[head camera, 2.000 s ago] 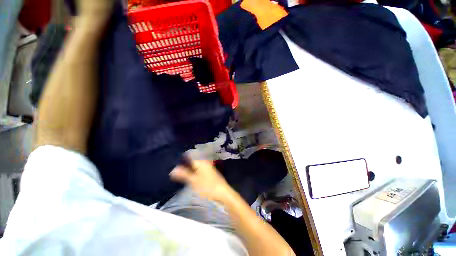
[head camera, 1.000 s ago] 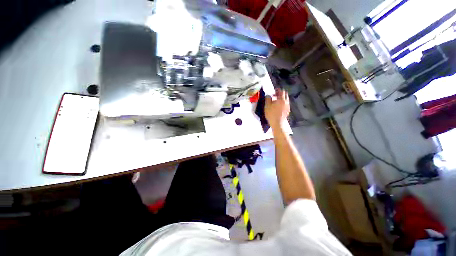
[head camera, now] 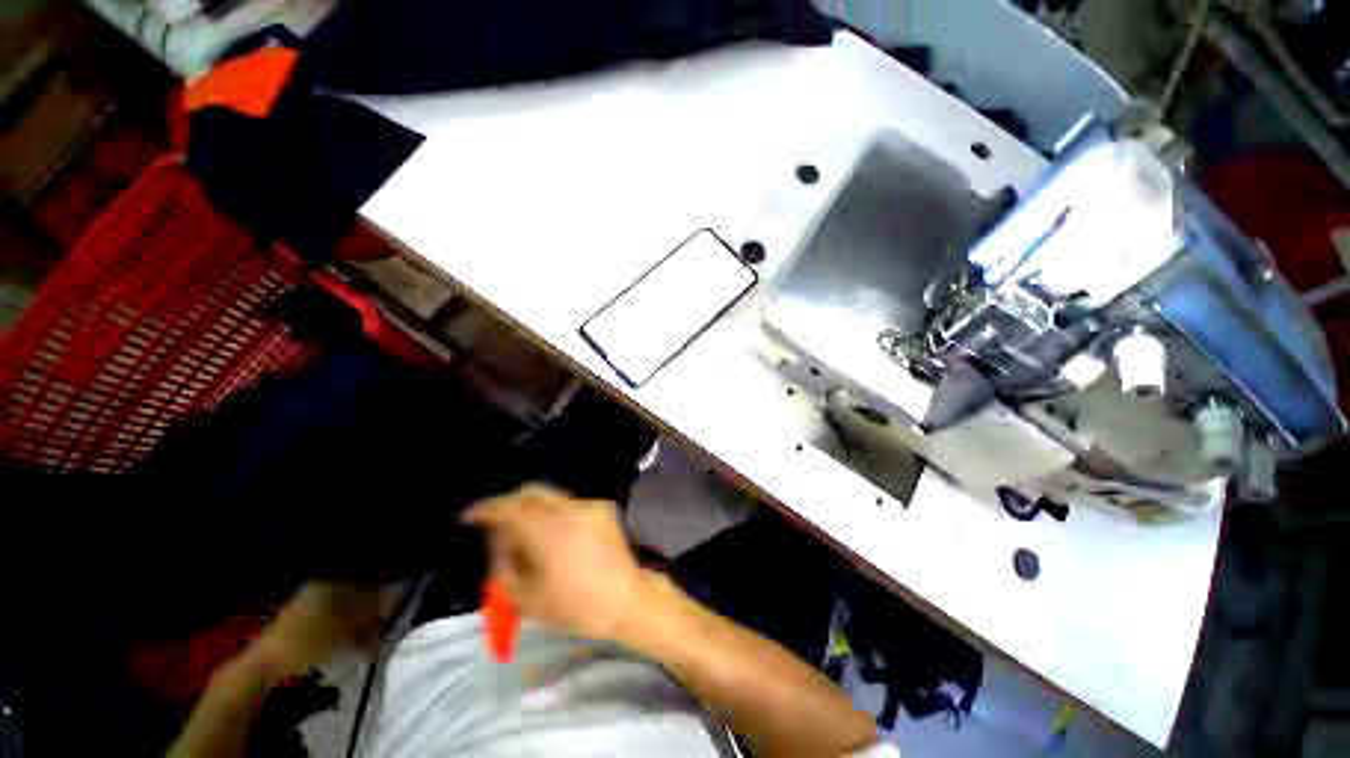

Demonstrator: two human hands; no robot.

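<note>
My right hand (head camera: 560, 560) is over my lap, closed on a small red-orange item (head camera: 502, 619) that sticks out below the fingers. Dark fabric (head camera: 296, 518) hangs over my lap and the left side. My left hand (head camera: 329, 619) is blurred at the fabric's lower edge; its grip cannot be told. The blue-grey overlock machine (head camera: 1214, 319) stands on the white table at the right, away from both hands. Its smooth metal plate (head camera: 885, 222) has no cloth on it.
A smartphone (head camera: 669, 307) lies on the white table (head camera: 518, 185). A red perforated basket (head camera: 141, 319) stands at the left. Dark cloth (head camera: 563, 33) and an orange-and-dark piece (head camera: 244, 82) lie at the table's far left. Dark offcuts (head camera: 925, 669) lie on the floor.
My right hand has moved from the table's right end to my lap with the red-orange item. That item and the dark scrap are gone from the table end. My left hand has come into view.
</note>
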